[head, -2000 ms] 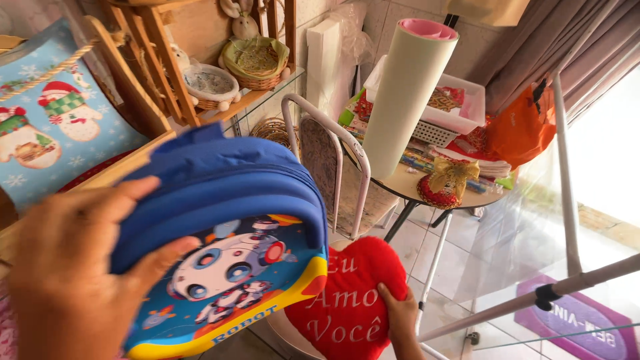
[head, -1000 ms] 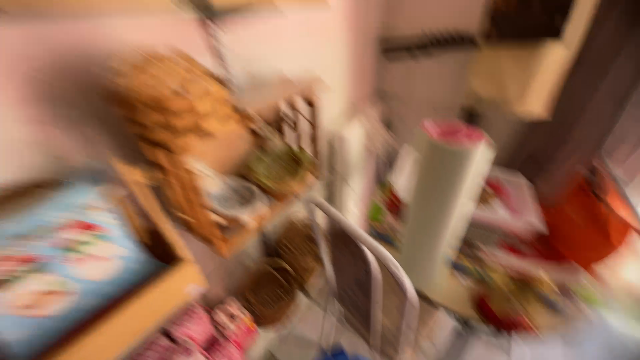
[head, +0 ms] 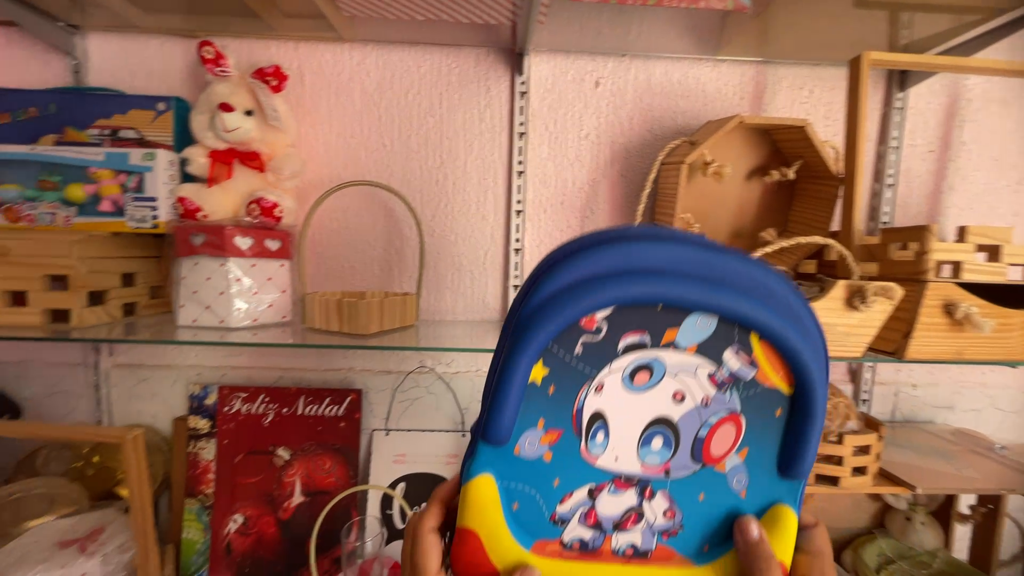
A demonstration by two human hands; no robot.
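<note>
A blue children's backpack with a robot picture [head: 640, 400] and yellow and red lower corners is held upright in front of the shelves. My left hand [head: 430, 528] grips its lower left edge, mostly behind it. At the lower right, my right hand [head: 772, 544] holds it with the thumb on the front and the fingers behind. Behind the bag is a glass shelf [head: 448, 336] with a plush bunny [head: 232, 144] on a heart-patterned box [head: 234, 280], and a wooden basket with a hoop handle [head: 360, 310].
Boxed toys [head: 80, 184] stand on wooden crates [head: 80, 280] at the left. An octagonal wooden tray [head: 744, 176] and wooden boxes with rope handles [head: 960, 320] are at the right. Below stand a red Christmas bag [head: 288, 472], a wire-hung sign [head: 416, 456] and a wooden frame [head: 132, 488].
The view has swung from a table and chair to wall shelves. The red heart cushion seen earlier in one hand is out of view; both hands now hold the backpack.
</note>
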